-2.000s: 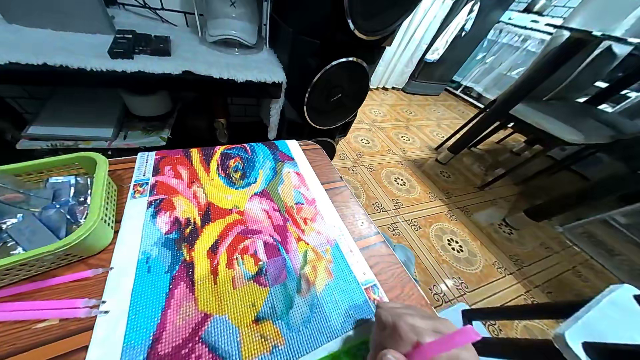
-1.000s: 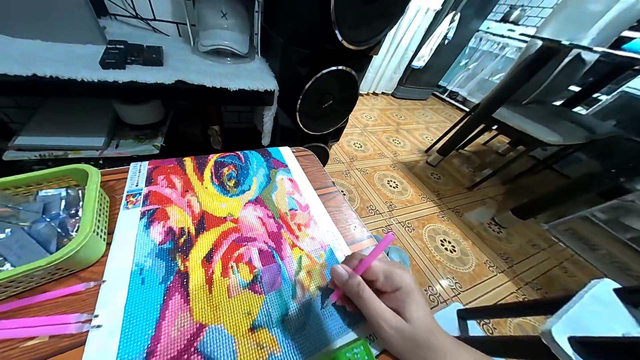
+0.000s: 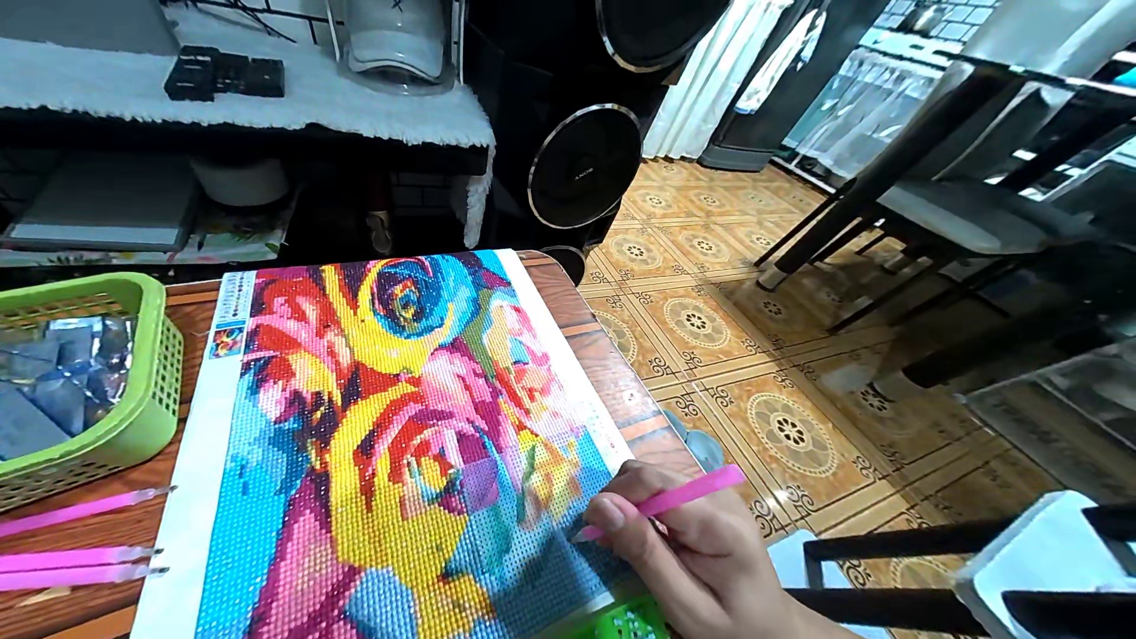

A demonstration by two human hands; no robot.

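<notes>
My right hand holds a pink diamond painting pen between thumb and fingers, its tip at the lower right part of a diamond painting canvas with colourful roses. Beneath the hand, at the bottom edge, a green tray of small beads is partly hidden. The canvas lies on a wooden table and has a white border with a printed legend. Several more pink pens lie left of the canvas. My left hand is out of view.
A green plastic basket with small plastic packets stands at the left of the wooden table. Behind are a shelf with a white fluffy cover and a black Sony speaker. Chairs stand on the patterned floor at right.
From the bottom edge, my right hand has come up over the canvas's lower right, and the pen's tip now points down to the left at it. Since one second ago the pen has tilted flatter.
</notes>
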